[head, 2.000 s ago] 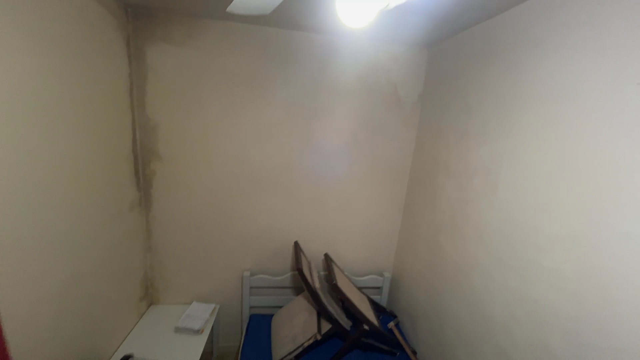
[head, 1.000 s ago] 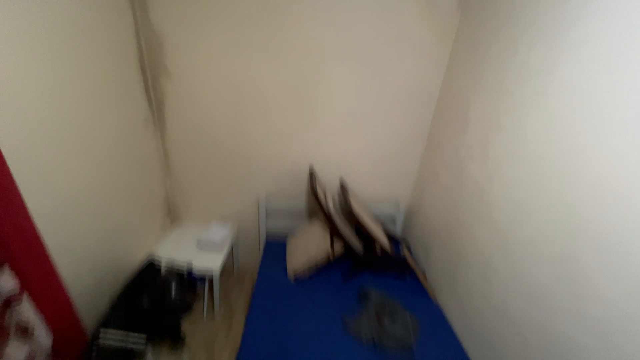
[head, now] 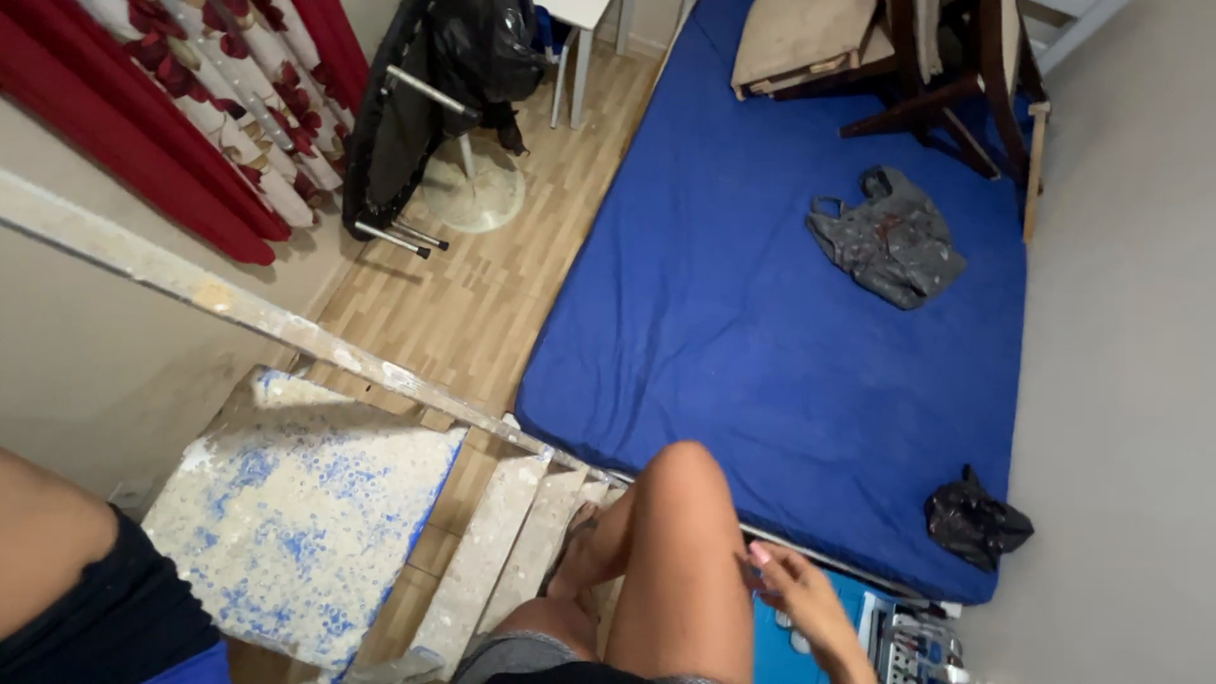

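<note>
My right hand (head: pixel 796 594) is low in the head view, right of centre, beside my bare thigh. Its fingers are partly bent and apart, with no object visible in them. Below it lies a bright blue surface with metal items at its side. My left hand is out of view. Under my legs are the paint-marked steps (head: pixel 508 532) of a ladder, with one foot partly visible by them. A long spattered bar (head: pixel 313 332) runs from the left edge to near my knee. At the far left, bare skin and dark cloth show; whose they are, I cannot tell.
A blue-sheeted bed (head: pixel 760 313) bears a crumpled grey cloth item (head: pixel 893 237), a black plastic bag (head: pixel 978 522) and dark wooden chairs (head: pixel 950 104). Left are a paint-spotted board (head: pixel 304 513), a tipped trampoline (head: pixel 389 123) and red floral curtains (head: pixel 218 104). A wall rises at right.
The view has swung far down from the upper walls and ceiling to the bed, ladder steps and floor. My right hand and legs have come into view.
</note>
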